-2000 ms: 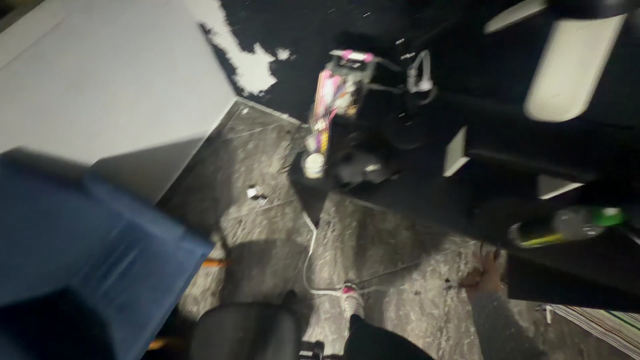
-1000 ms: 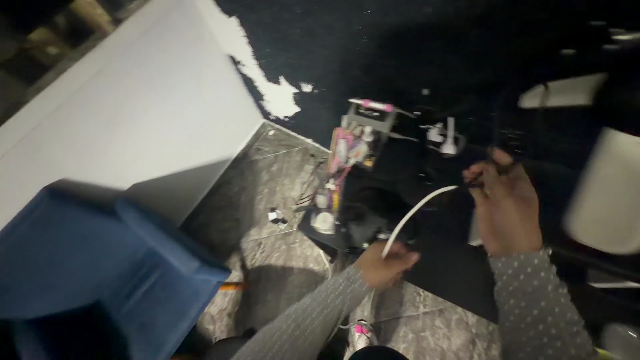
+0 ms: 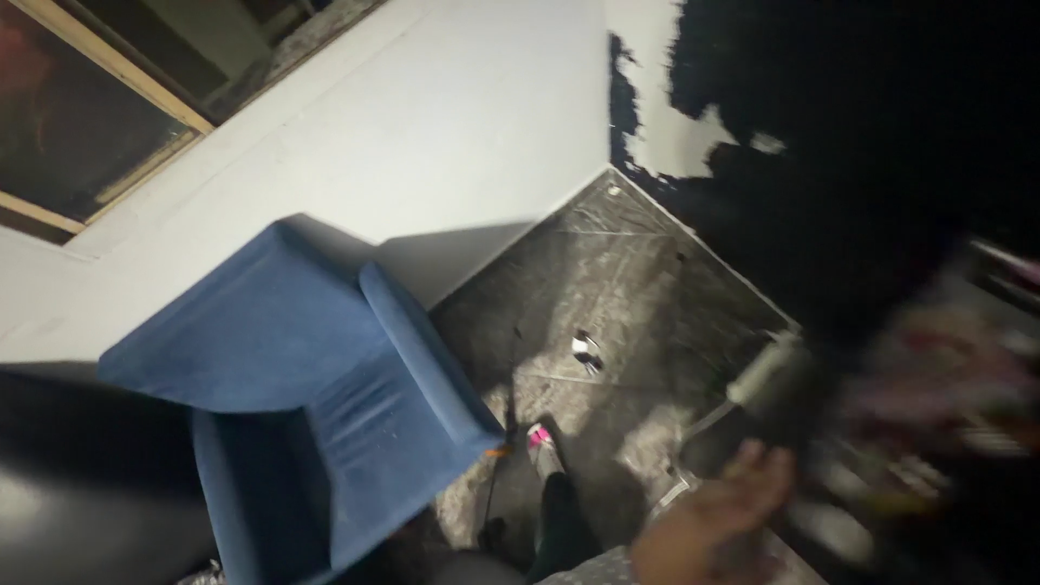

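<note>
My left hand (image 3: 711, 520) is at the lower right, badly blurred, its fingers pointing up and right, a pale dotted sleeve behind it. A thin white cable (image 3: 670, 496) shows beside its wrist and fingers; whether the hand holds it cannot be told. Above the fingers, a pale elongated object (image 3: 764, 370) lies by the dark wall's foot, too blurred to name. To the right of the hand is a blurred cluster of pink, red and white items (image 3: 934, 390). My right hand is out of view.
A blue upholstered chair (image 3: 390, 406) stands at the left, near a white wall (image 3: 455, 122). A small black-and-white object (image 3: 583, 351) lies on the grey marbled floor (image 3: 601, 284). A foot in a pink-and-white shoe (image 3: 539, 439) shows below it. A wood-framed window (image 3: 146, 65) is at the upper left.
A second ago both my hands were at a curved white cable; now only my left hand shows, and my right hand has left the view. The view has swung left towards the chair and window.
</note>
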